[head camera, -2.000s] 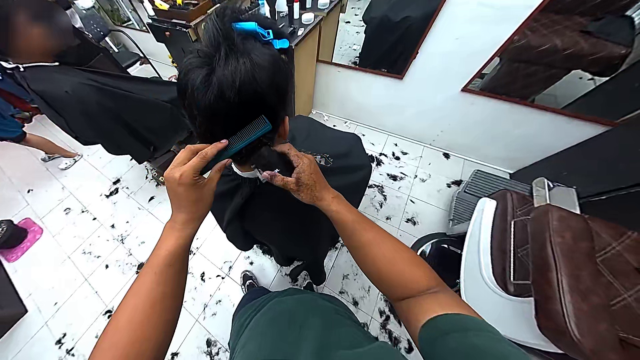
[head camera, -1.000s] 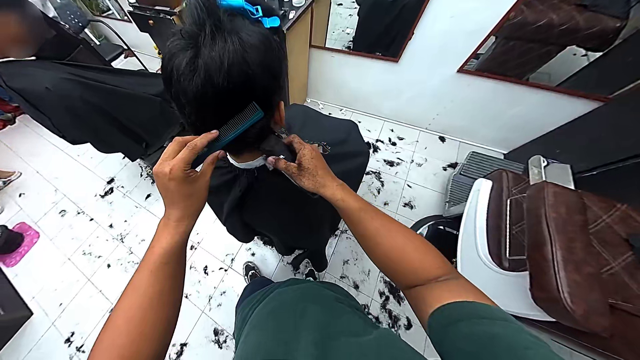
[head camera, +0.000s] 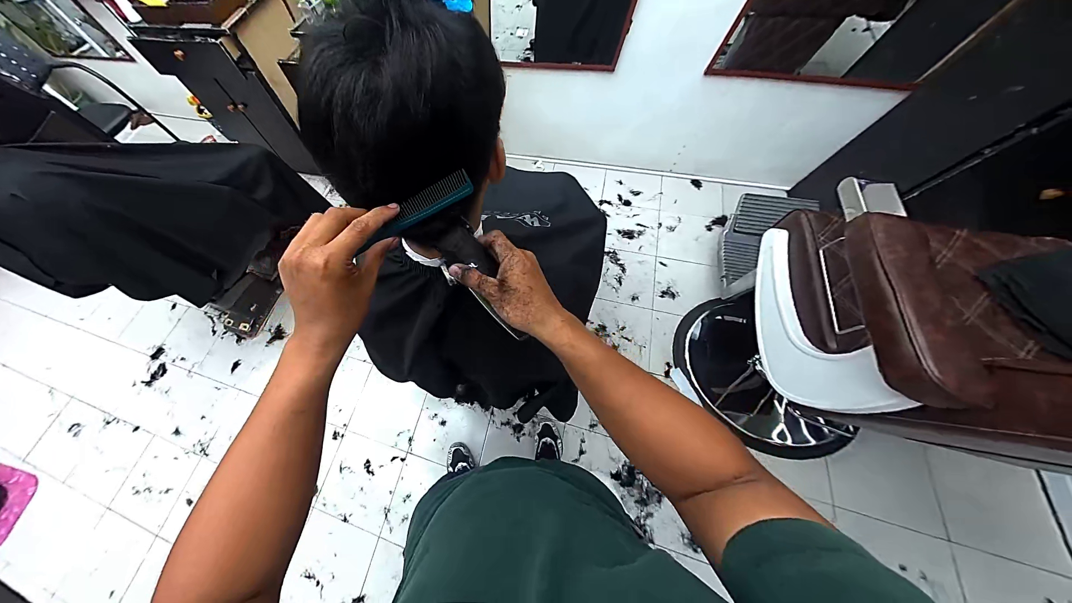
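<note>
A person with short black hair (head camera: 402, 92) sits facing away from me under a black barber's cape (head camera: 553, 218), with a white strip round the neck. My left hand (head camera: 331, 264) grips one end of a teal comb (head camera: 431, 201), which lies slanted across the hair at the back of the head, teeth upward. My right hand (head camera: 515, 280) holds a dark hair clipper (head camera: 466, 249) just below the comb, close to the nape. Cut hair sticks to the fingers of that hand. The comb and neckline hide the clipper's blade. A blue hair clip (head camera: 458, 5) shows at the top edge.
A brown leather barber chair (head camera: 930, 310) with a metal footrest (head camera: 758, 230) stands at the right. Another caped person (head camera: 142, 218) sits at the left, near a dark cabinet (head camera: 222, 92). Framed mirrors (head camera: 808, 79) line the white wall. Hair tufts litter the tiled floor (head camera: 402, 469).
The clipper, partly hidden by my right hand two seconds ago, shows more plainly now. Both hands remain at the nape with comb and clipper. The view has shifted closer to the head.
</note>
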